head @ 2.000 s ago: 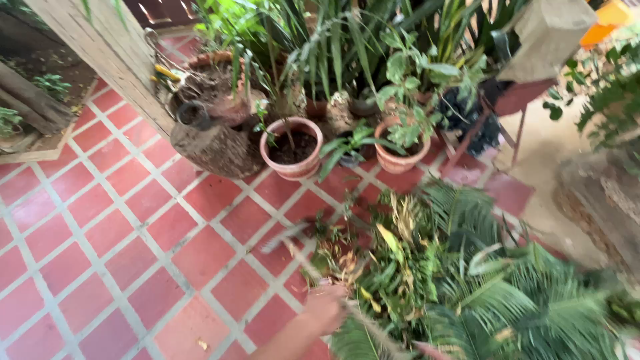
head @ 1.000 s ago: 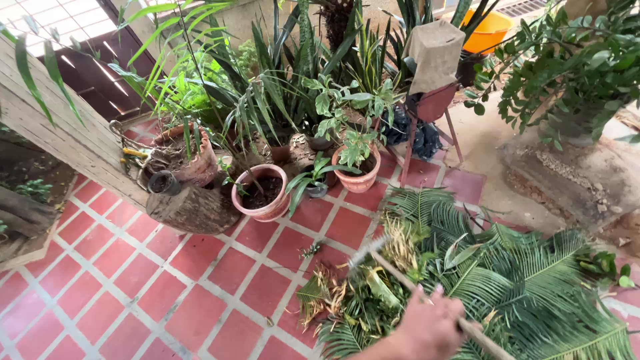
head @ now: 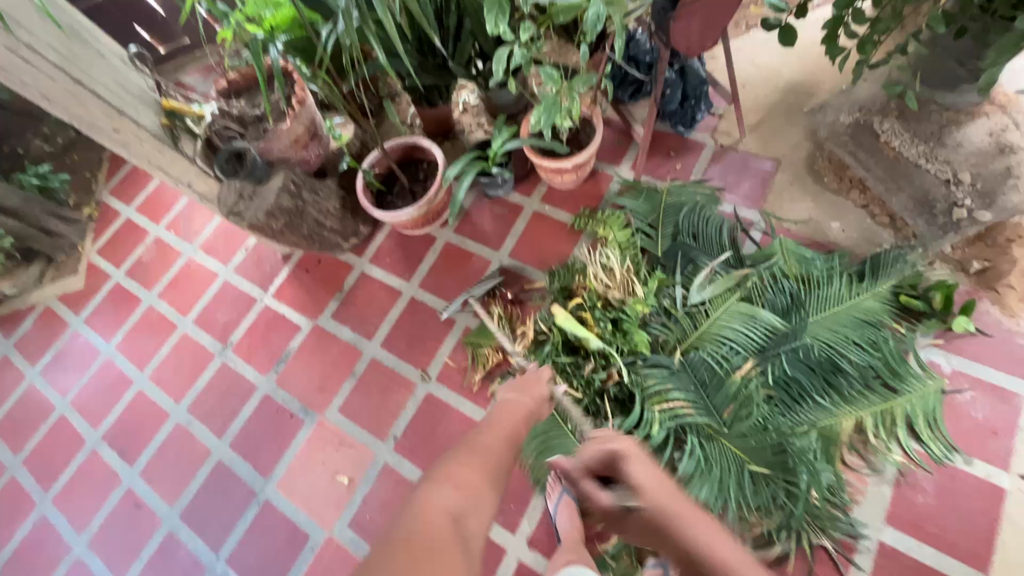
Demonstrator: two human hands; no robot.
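Both hands are closed around a long wooden handle (head: 572, 410) that runs diagonally over the plant cuttings. My left hand (head: 526, 394) grips it farther forward, and my right hand (head: 612, 476) grips it nearer to me. At the handle's far end is a blurred grey tool head (head: 472, 296), low over the red tiles at the left edge of the pile; its exact kind cannot be told. The heap of green palm-like fronds (head: 744, 352) lies right of the handle, with dry straw-coloured leaves (head: 612, 272) and a yellow-green leaf (head: 578, 326) on its left part.
Terracotta pots (head: 406, 188) with plants stand beyond the tiles, beside a cut log (head: 296, 210) and a wooden post (head: 88, 96). A red metal chair (head: 660, 88) and a dark plastic bag (head: 680, 84) are farther back. A concrete block (head: 920, 168) is at right. My sandalled foot (head: 566, 512) is beside the pile.
Both hands are now plainly visible on the handle; one second ago only one was. The tool head has moved left from the pile's upper left side onto the tiles. The view has tilted down.
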